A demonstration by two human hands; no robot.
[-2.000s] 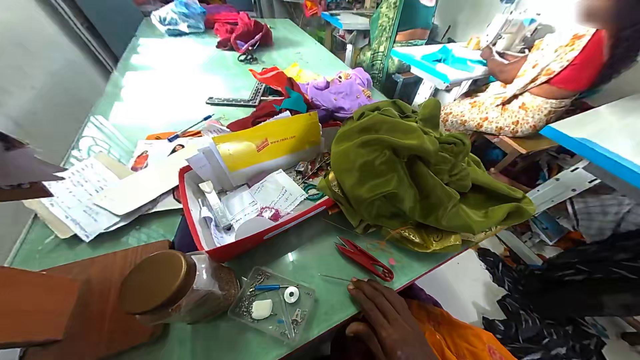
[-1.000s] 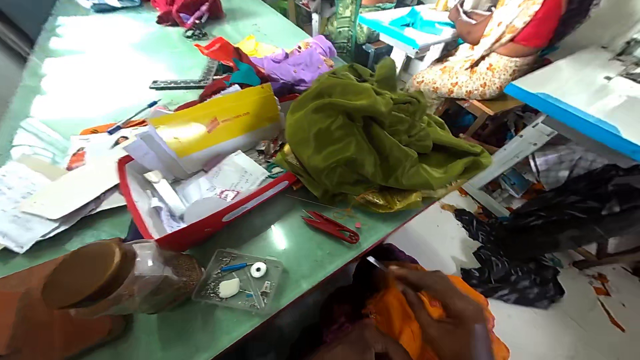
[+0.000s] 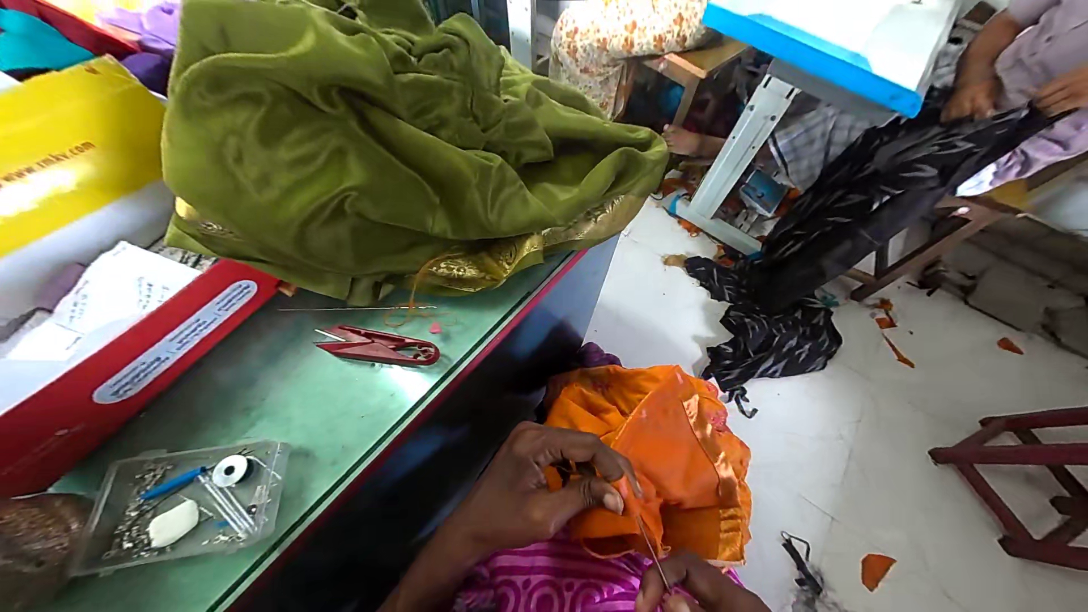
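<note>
Orange fabric [image 3: 680,442] with a shiny border lies over my lap, on pink patterned cloth [image 3: 544,578]. My left hand [image 3: 552,484] pinches an edge of the orange fabric between thumb and forefinger. Low in the view, my right hand [image 3: 688,586] grips a thin needle-like tool [image 3: 650,544] whose far end meets the fabric by my left fingers. Red thread snips [image 3: 378,346] rest on the green table [image 3: 340,416]. Just behind them lie a long thin needle [image 3: 357,308] and loose orange thread. A clear plastic box [image 3: 183,506] holds pins, a white bobbin and a blue-handled tool.
Olive green fabric [image 3: 382,153] with a gold border is heaped at the table's edge. A red box [image 3: 153,365] with papers stands at left. Beyond the table, a person's hands [image 3: 973,98] hold black patterned cloth [image 3: 816,229]. A red stool frame [image 3: 1020,476] stands at right.
A hand that rested by the table edge two seconds ago is off it now. Both hands are at the orange fabric, closer together than one second ago. The view has swung down and right.
</note>
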